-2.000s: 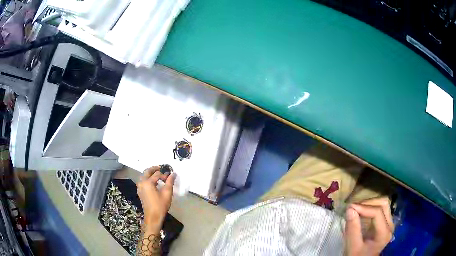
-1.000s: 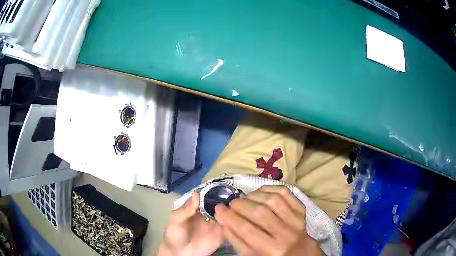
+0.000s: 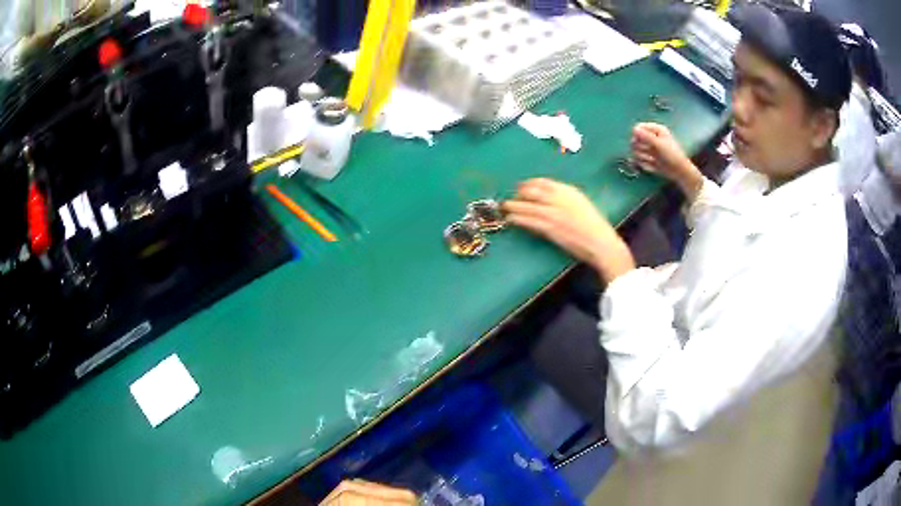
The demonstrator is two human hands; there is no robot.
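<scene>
Two round watch units lie together on the green mat, the nearer unit (image 3: 465, 238) touching or overlapping the farther unit (image 3: 486, 214). Both show silver rings and gold-brown insides. Another person's hand is at the farther one. What seems to be my right hand (image 3: 370, 493) shows only as a blurred strip at the bottom edge. Its fingertips and anything in it are cut off. My left hand is not in view.
A person in a white top (image 3: 731, 306) sits at right. A white card (image 3: 165, 389) lies before the black fixture (image 3: 148, 267). An orange stick (image 3: 301, 212), white bottle (image 3: 327, 143), stacked white trays (image 3: 494, 54) and yellow post (image 3: 383, 59) stand behind. A blue crate (image 3: 445, 445) is below the bench edge.
The view has swung right, from the white side surface to the fixture and neighbour. My two hands, together on a round unit before, have dropped mostly out of the picture.
</scene>
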